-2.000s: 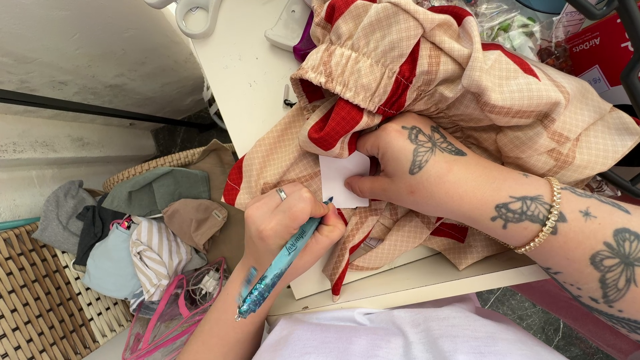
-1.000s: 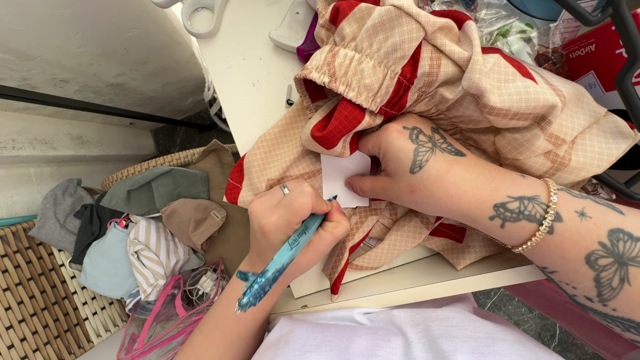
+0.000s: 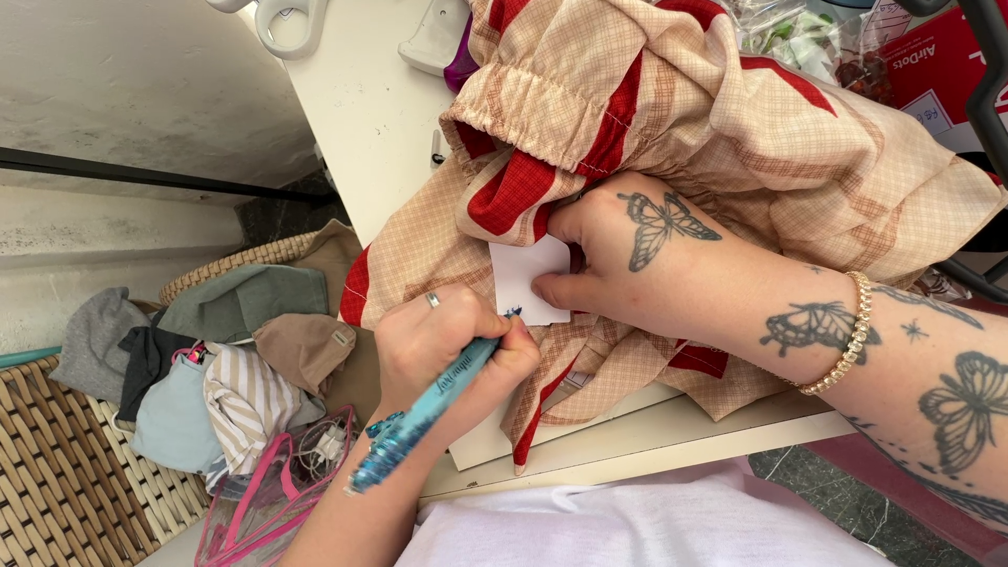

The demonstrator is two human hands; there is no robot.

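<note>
My left hand (image 3: pixel 453 346), a ring on one finger, grips a blue glittery pen (image 3: pixel 425 413). The pen's tip touches the lower edge of a small white paper card (image 3: pixel 529 276), where a short dark ink mark shows. My right hand (image 3: pixel 602 244) pinches the card, thumb on top; its other fingers are hidden under the fabric. Around and beneath the card lies a beige checked garment (image 3: pixel 677 102) with red patches and a gathered elastic edge, bunched over the white table.
White scissors handles (image 3: pixel 293 24) and a white-and-purple object (image 3: pixel 441 39) lie at the table's back. A red box (image 3: pixel 929 63) and plastic bags (image 3: pixel 795 35) sit back right. Left are a wicker basket (image 3: pixel 55 465), folded clothes (image 3: pixel 244 303) and a clear pink-edged bag (image 3: pixel 276 488).
A small ink mark now shows on the card near the pen's tip. Both hands stay in nearly the same place.
</note>
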